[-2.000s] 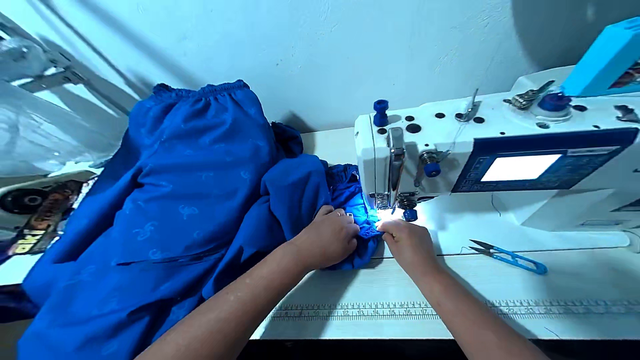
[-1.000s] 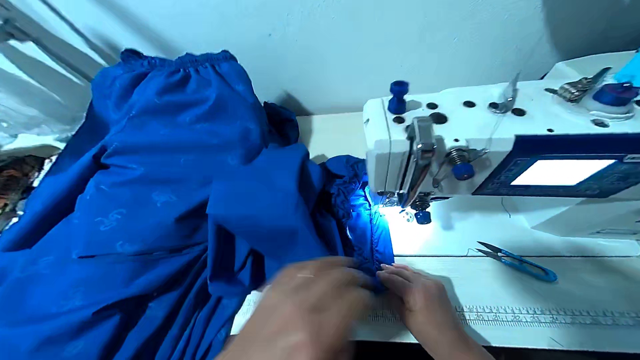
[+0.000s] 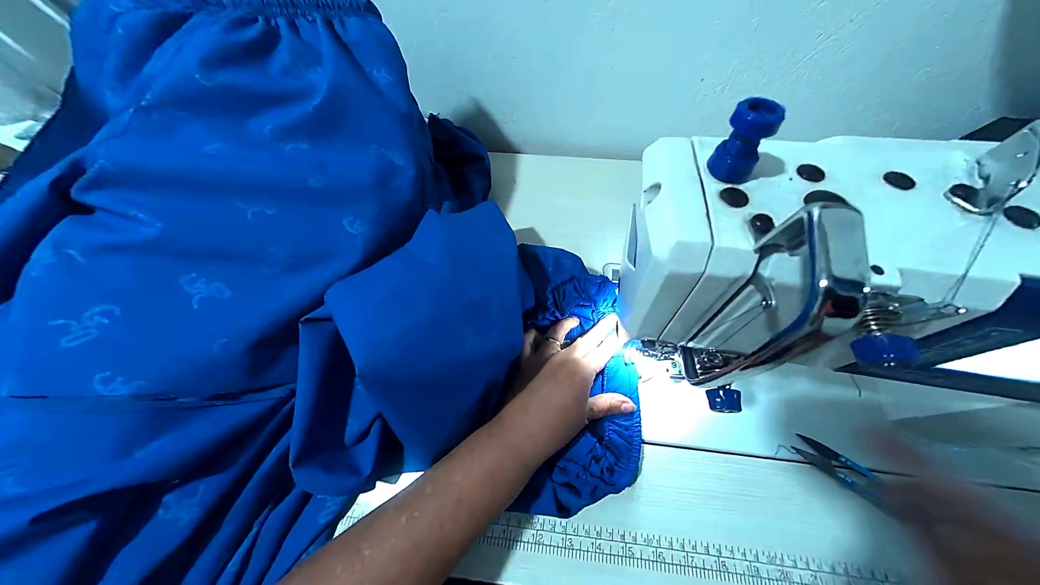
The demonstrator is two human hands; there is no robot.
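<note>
Blue patterned fabric with a gathered elastic edge (image 3: 195, 244) fills the left side and runs to the sewing machine (image 3: 674, 236). My left hand (image 3: 573, 357) lies on the gathered end of the cloth, fingers spread, close beside the lit needle area and presser foot (image 3: 662, 351). A ring is on one finger. My right hand (image 3: 951, 512), badly blurred, is at the lower right over the handles of the thread snips (image 3: 837, 463); whether its fingers have closed on them cannot be made out.
A measuring tape strip (image 3: 634, 552) runs along the front of the white table (image 3: 731, 487). A pale wall (image 3: 569, 73) stands behind. A blue thread post (image 3: 746, 138) rises from the machine head, and a metal thread take-up guard (image 3: 821, 284) juts out in front.
My right hand has left the cloth and moved right to the snips. My left hand has moved up along the cloth, nearer the needle. The view is closer to the machine.
</note>
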